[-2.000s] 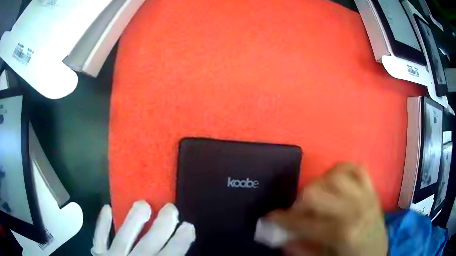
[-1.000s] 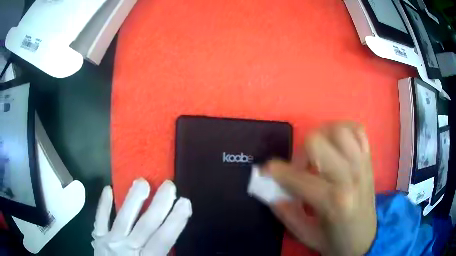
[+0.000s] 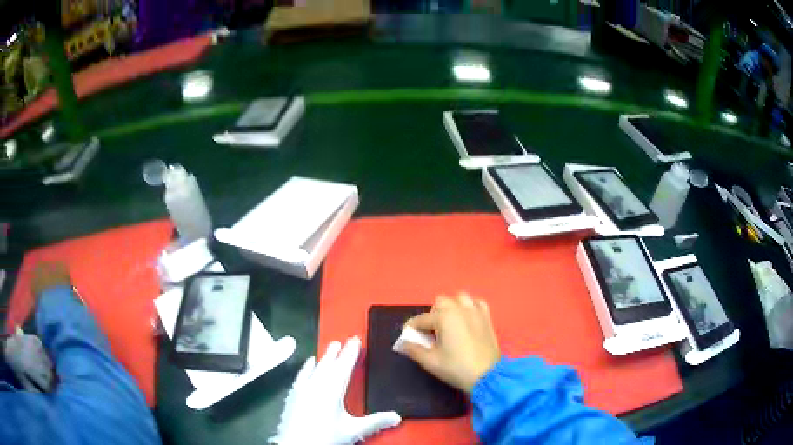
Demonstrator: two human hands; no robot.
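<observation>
A black e-reader (image 3: 391, 382) lies back up on the red mat (image 3: 530, 269) in front of me. My right hand (image 3: 461, 337) is bare, with a blue sleeve. It pinches a small white wiping cloth (image 3: 411, 337) on the upper part of the e-reader's back and covers part of it. My left hand (image 3: 326, 395), in a white glove, lies at the e-reader's left edge with its fingers spread and thumb by the lower left corner. It holds nothing.
Boxes with e-readers (image 3: 628, 278) stand to the right. A white box (image 3: 294, 217) and a tilted e-reader (image 3: 211, 320) are at left. White bottles (image 3: 184, 204) stand on both sides. A neighbour's blue sleeve (image 3: 87, 365) reaches in at far left.
The view has lifted and now takes in the bench and surroundings. The right hand with the cloth is now over the e-reader's upper part, covering the logo area. The left hand stays beside the e-reader.
</observation>
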